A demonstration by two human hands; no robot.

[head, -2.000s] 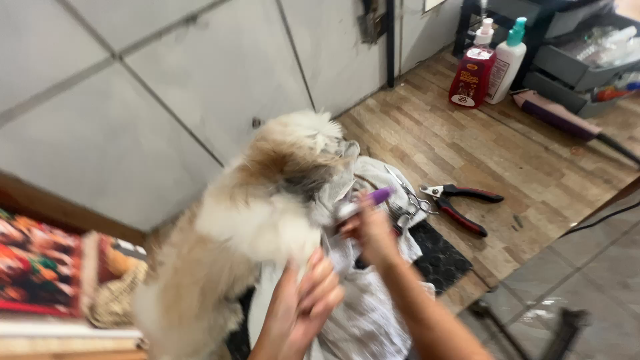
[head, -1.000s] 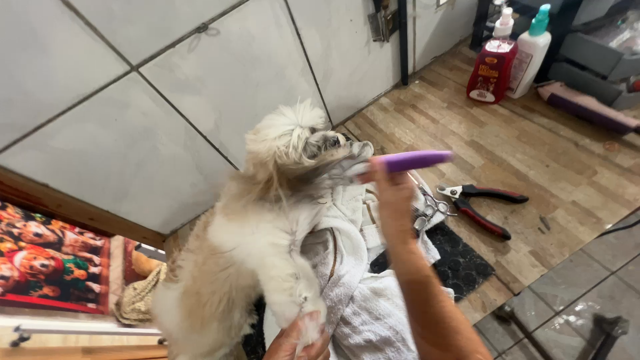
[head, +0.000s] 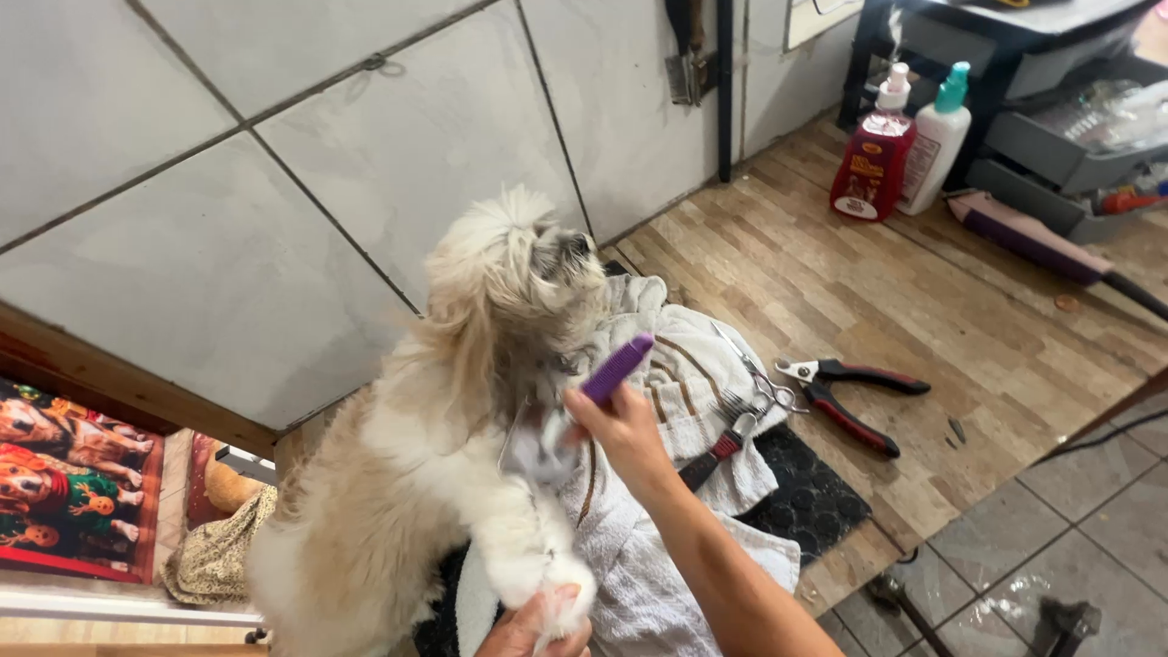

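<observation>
A fluffy cream and white dog (head: 383, 456) stands on a towel-covered black rubber mat, its head turned to the right. At the bottom, my left hand (head: 538, 625) grips the dog's front paw (head: 557, 584). My right hand (head: 620, 429) holds a grooming brush by its purple handle (head: 619, 367); the brush's head is blurred near the dog's chest and foreleg. Beneath and beside the dog lies a white towel (head: 639, 566). On it rest metal scissors (head: 771, 388) and a red and black grooming tool (head: 721, 452). Nail clippers (head: 853, 397) lie on the wooden tabletop just right of the towel.
A red spray bottle (head: 873, 169) and a white bottle with a teal top (head: 937, 146) stand at the back right. Beside them are a hair clipper (head: 1031, 237) and grey drawers (head: 1058, 151). The black rubber mat (head: 812, 493) shows near the table's edge. A tiled wall (head: 301, 246) rises behind the dog.
The purple-handled brush has come down and left from its place a second ago, and its handle is tilted differently. My left hand stays at the dog's paw.
</observation>
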